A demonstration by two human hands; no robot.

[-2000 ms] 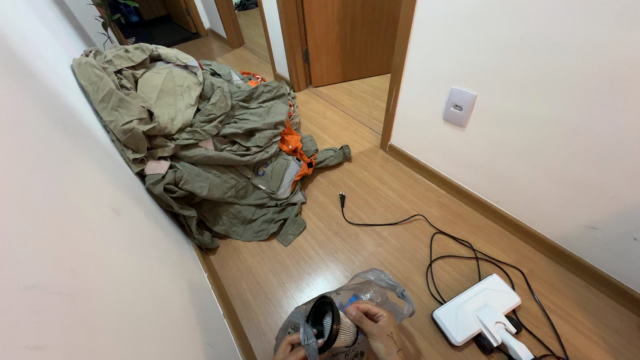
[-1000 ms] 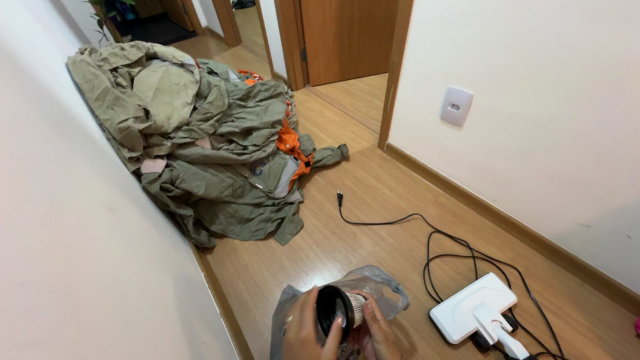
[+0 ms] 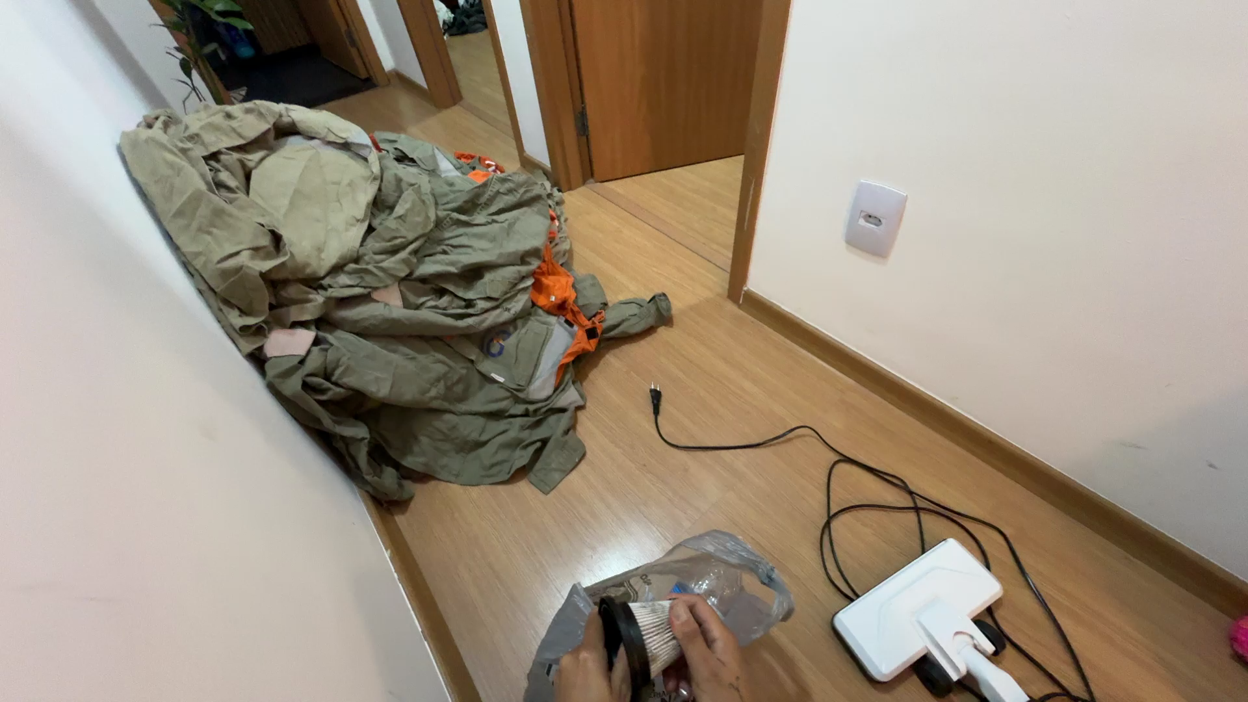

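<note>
A pleated vacuum cleaner filter (image 3: 655, 632) with a black rim is held between both hands near the bottom of the view. My left hand (image 3: 588, 668) grips the black rim. The fingers of my right hand (image 3: 707, 651) are closed on the pleated side. Around and beneath the hands lies a grey plastic bag (image 3: 726, 565), with something clear and blue inside it. To the right, a white vacuum floor head (image 3: 916, 609) rests on the wooden floor, its lower tube cut off by the frame edge.
A large heap of olive-green clothes (image 3: 419, 283) with orange parts lies against the left wall. A black power cord (image 3: 751, 446) loops over the floor, its plug (image 3: 655, 398) unconnected. A wall socket (image 3: 876, 219) is on the right wall; a wooden door (image 3: 673, 88) stands beyond.
The left hand has moved off the filter's open end to its rim's left side. The filter has turned so that more of its pleats show.
</note>
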